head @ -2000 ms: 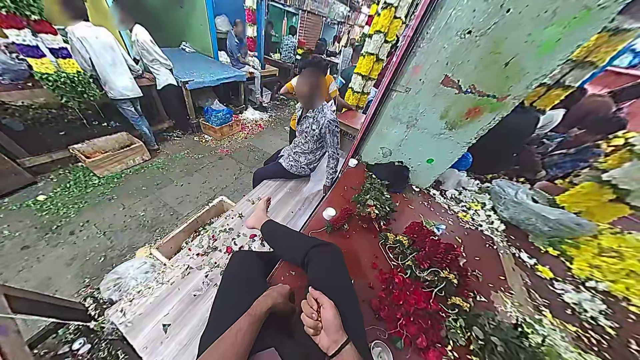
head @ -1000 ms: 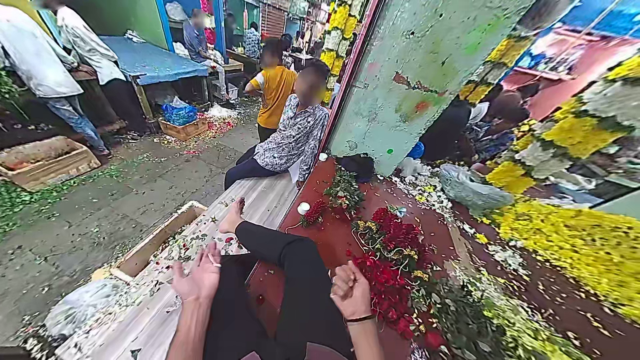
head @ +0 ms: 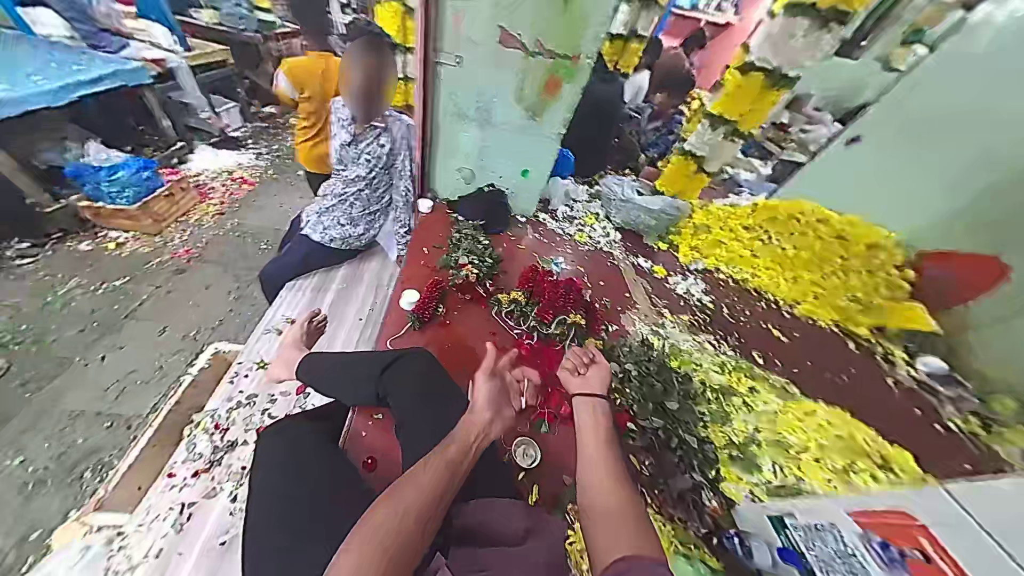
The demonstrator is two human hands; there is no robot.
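My left hand (head: 498,390) is over the red platform, fingers spread, with a thin pale thing, perhaps thread, by its fingers. Just right of it, my right hand (head: 584,370) is curled with a dark band at the wrist; whether it pinches anything cannot be told. Beyond both hands lies a pile of red flowers (head: 560,298) with white thread and small yellow flowers. Farther left are a short red flower string (head: 430,301), a white thread spool (head: 409,299) and a green leafy bundle (head: 470,254). A small round container (head: 526,453) stands below my hands.
Dark green leaves (head: 660,384) and heaps of yellow petals (head: 792,260) lie to the right. A person in a patterned shirt (head: 360,188) sits on the pale bench (head: 336,308), against a green pillar (head: 512,104). A plastic bag (head: 640,204) and a wooden crate (head: 144,208) are farther off.
The view has turned right. My left hand has moved from above my leg at the left to the red flowers beside my right hand.
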